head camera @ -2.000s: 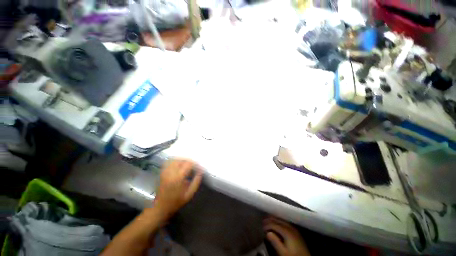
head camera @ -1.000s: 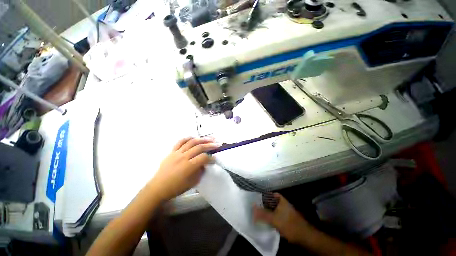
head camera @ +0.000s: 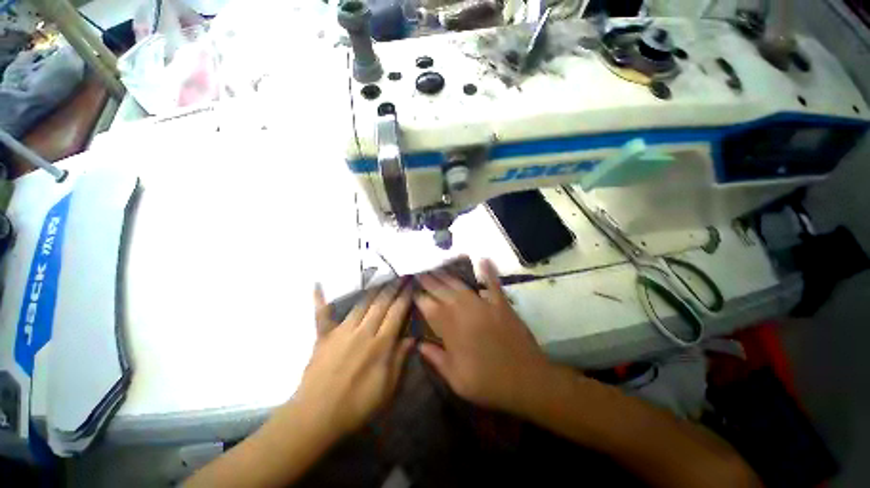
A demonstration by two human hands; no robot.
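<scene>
Both hands lie flat, side by side, on a dark grey-brown fabric panel [head camera: 412, 419] just in front of the needle area. My left hand [head camera: 361, 338] presses its left part with fingers spread. My right hand [head camera: 477, 334] presses its right part, fingertips near the middle. A pale edge of the panel shows beyond the fingertips. The rest hangs over the table's front edge towards me. The presser foot and needle [head camera: 429, 229] of the cream JACK sewing machine [head camera: 572, 124] are just beyond the fabric; whether they touch it is unclear.
A stack of pale panels [head camera: 91, 305] lies at the left on the table. A dark smartphone [head camera: 530, 227] and scissors [head camera: 658, 272] lie on the bed right of the needle. A red bin [head camera: 787, 372] with fabric pieces is below right.
The panel was held pale side up below the table edge; now its dark face shows, under both hands at the needle area. My right hand moved up beside my left. The view shifted.
</scene>
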